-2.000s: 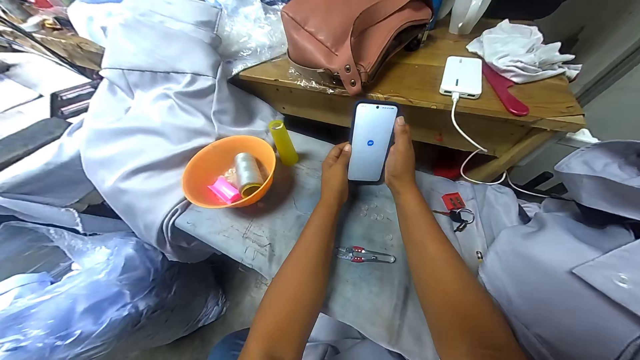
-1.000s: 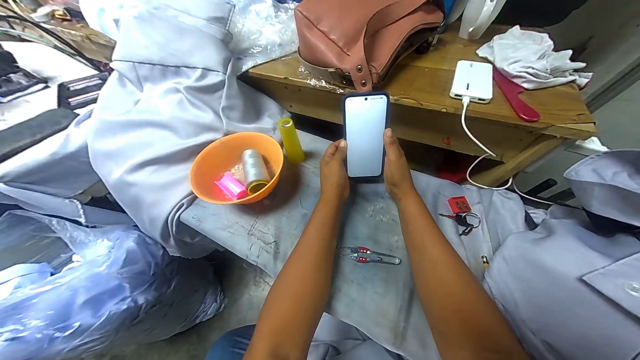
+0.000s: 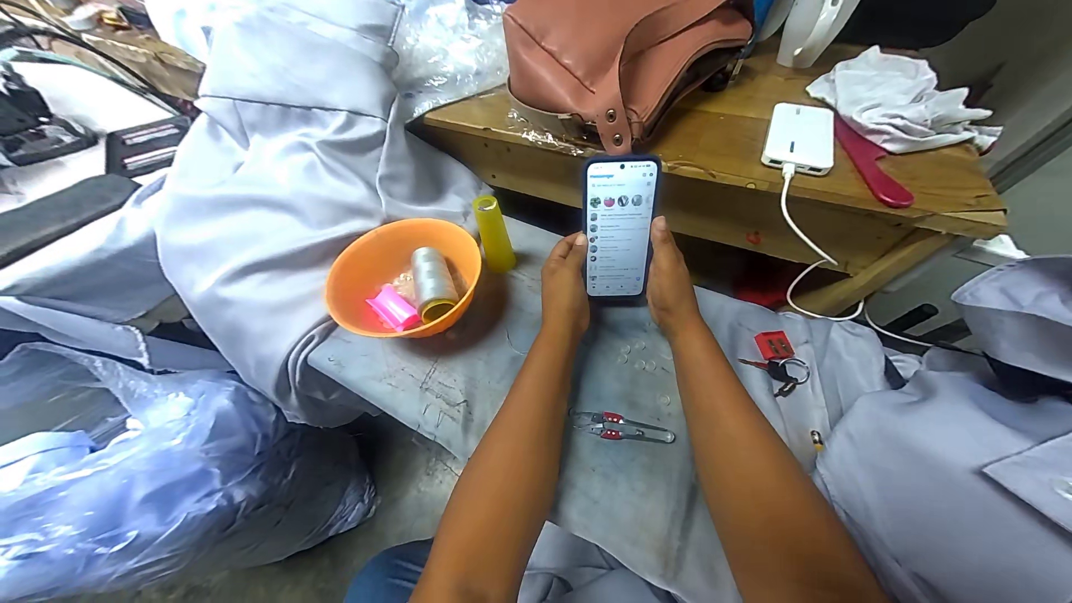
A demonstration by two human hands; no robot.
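A smartphone (image 3: 621,230) in a dark case stands upright between my two hands, its lit screen showing a list. My left hand (image 3: 565,285) grips its left edge and my right hand (image 3: 670,272) its right edge. Below them on the cloth-covered bench lie thread snips (image 3: 624,427) with red parts and several small clear buttons (image 3: 640,365). To the left, an orange bowl (image 3: 347,293) holds a grey thread cone (image 3: 431,280) and a pink plastic piece (image 3: 393,308). Beside the bowl stands a yellow tube (image 3: 494,236).
A wooden table (image 3: 946,209) behind bears a brown leather bag (image 3: 578,67), a white power bank (image 3: 798,138) with a cable, a red-handled tool (image 3: 871,163) and white cloth (image 3: 900,96). Keys (image 3: 787,373) lie at right. Grey garments (image 3: 276,167) and a plastic bag (image 3: 193,486) are at left.
The phone's screen has gone from a pale page with a blue icon, through a blank page, to a list. Both hands keep hold of the phone.
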